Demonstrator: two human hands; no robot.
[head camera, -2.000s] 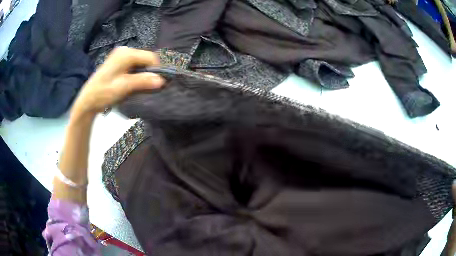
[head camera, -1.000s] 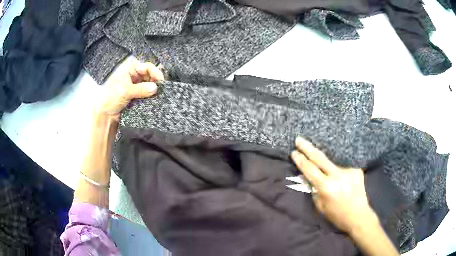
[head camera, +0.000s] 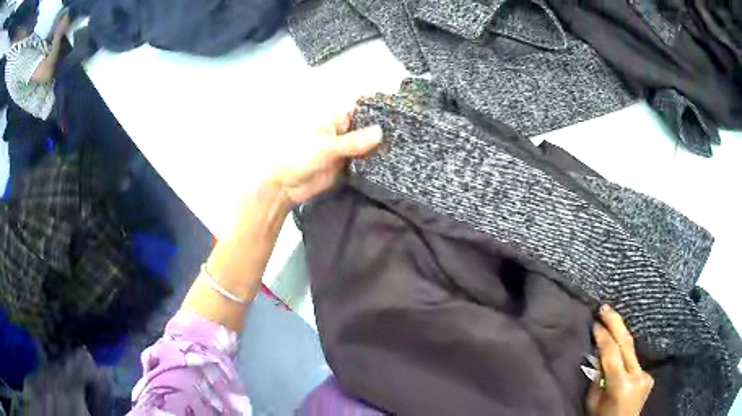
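A jacket of speckled grey tweed with dark lining (head camera: 423, 301) lies in front of me, lining side up. Its long tweed front facing (head camera: 504, 195) runs from upper left to lower right. My left hand (head camera: 329, 158) pinches the facing's upper left end, thumb on top. My right hand (head camera: 620, 366) lies at the seam between facing and lining at lower right, fingertips on the seam. Small silver thread snips (head camera: 591, 370) show partly at its palm side; their handle is hidden by the hand.
More tweed and lined jackets (head camera: 521, 73) lie at the far side of the white table (head camera: 187, 106). A dark navy cloth bundle (head camera: 179, 24) sits at the far left edge. Left of the table are blue bins with plaid cloth (head camera: 65, 227) and a person (head camera: 37, 69).
The lining side was lifted, then the facing was laid out flat. The view has turned left, showing the bins and person. My right hand has moved down the seam, towards the lower right.
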